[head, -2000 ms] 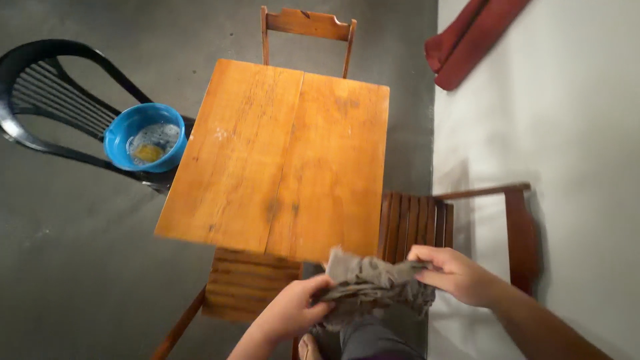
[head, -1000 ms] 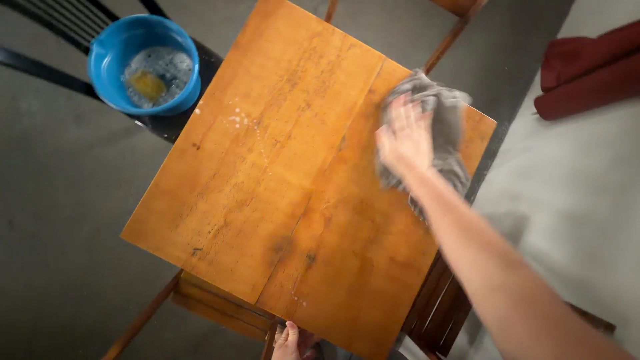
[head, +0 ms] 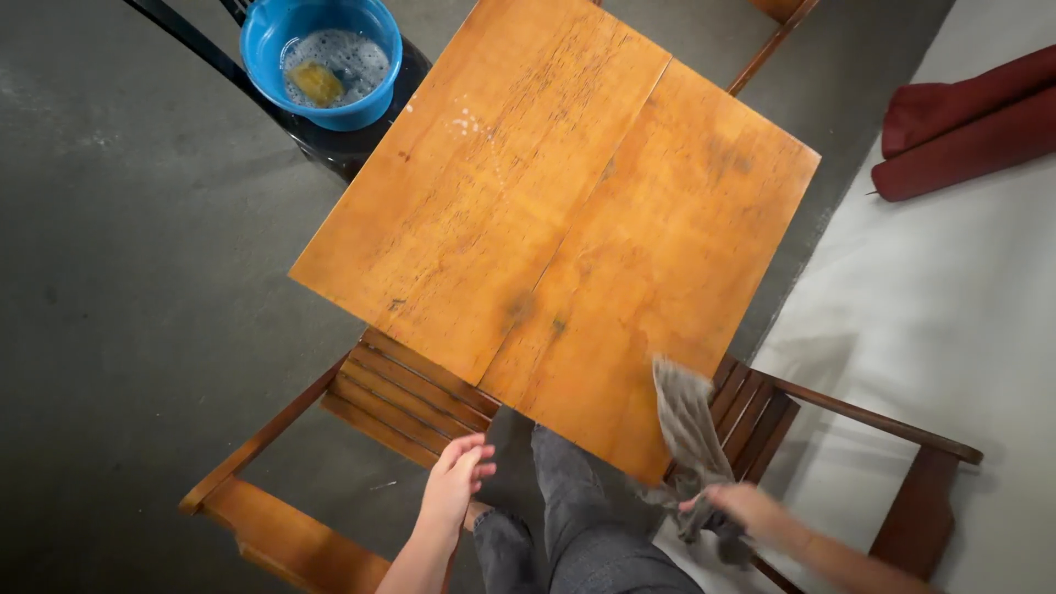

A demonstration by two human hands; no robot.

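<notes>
A grey cloth (head: 689,421) hangs from my right hand (head: 747,511), which is blurred and grips it beside the near right corner of the wooden table (head: 610,239). Part of the cloth overlaps the table's edge. My left hand (head: 462,470) holds nothing; its fingers are loosely curled and a little apart, below the table's near edge. At the upper left, a blue plastic bucket (head: 375,103) holds soapy water and a yellow sponge (head: 316,82). Pale spots and dark marks show on the tabletop.
The bucket stands on a black chair (head: 330,144). Slatted wooden chairs are at the near left (head: 404,396) and right (head: 755,421), with another chair (head: 771,45) beyond the table. Dark red fabric (head: 965,124) lies against the pale surface at right. My legs are below the table.
My right hand has moved the cloth from the far right part of the tabletop down to the near right corner. My left hand has come further into view.
</notes>
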